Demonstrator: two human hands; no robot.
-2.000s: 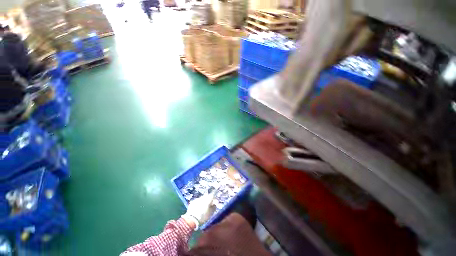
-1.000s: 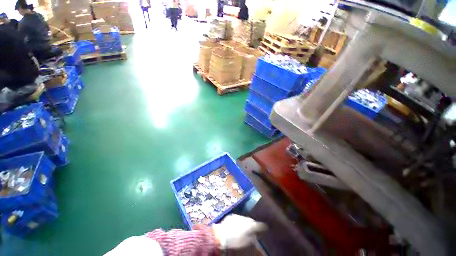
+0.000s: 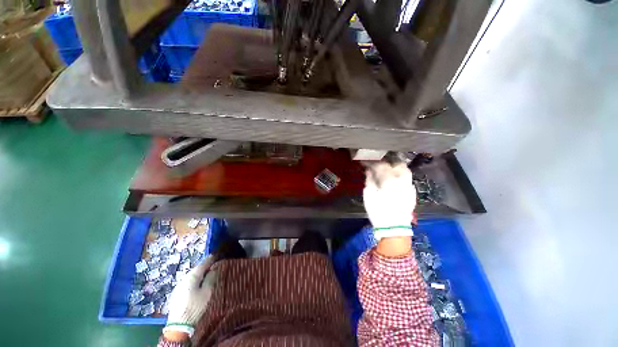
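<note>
My right hand point(image 3: 389, 196), in a white knit glove with a green cuff edge, reaches over the right end of the red work surface point(image 3: 251, 177). Its fingertips are dark and blurred, so I cannot tell what they hold. My left hand point(image 3: 192, 295), also gloved, rests by my left thigh at the edge of the left blue bin point(image 3: 114, 274). Its fingers are partly hidden against the apron. A small squarish metal workpiece point(image 3: 326, 180) lies on the red surface, left of my right hand. The fixture point(image 3: 284, 153) shows partly under the crossbar.
The thick grey crossbar point(image 3: 257, 122) spans above the table, with dark spindles point(image 3: 298, 47) behind it. A slotted clamp bar point(image 3: 193, 154) lies left of the fixture. The right blue bin point(image 3: 478, 284) holds metal parts. Small metal hardware point(image 3: 428, 190) lies at the table's right end.
The view has swung right from the floor and left bin to the machine front. My right hand and the right bin have come into view. My left hand is now beside my thigh.
</note>
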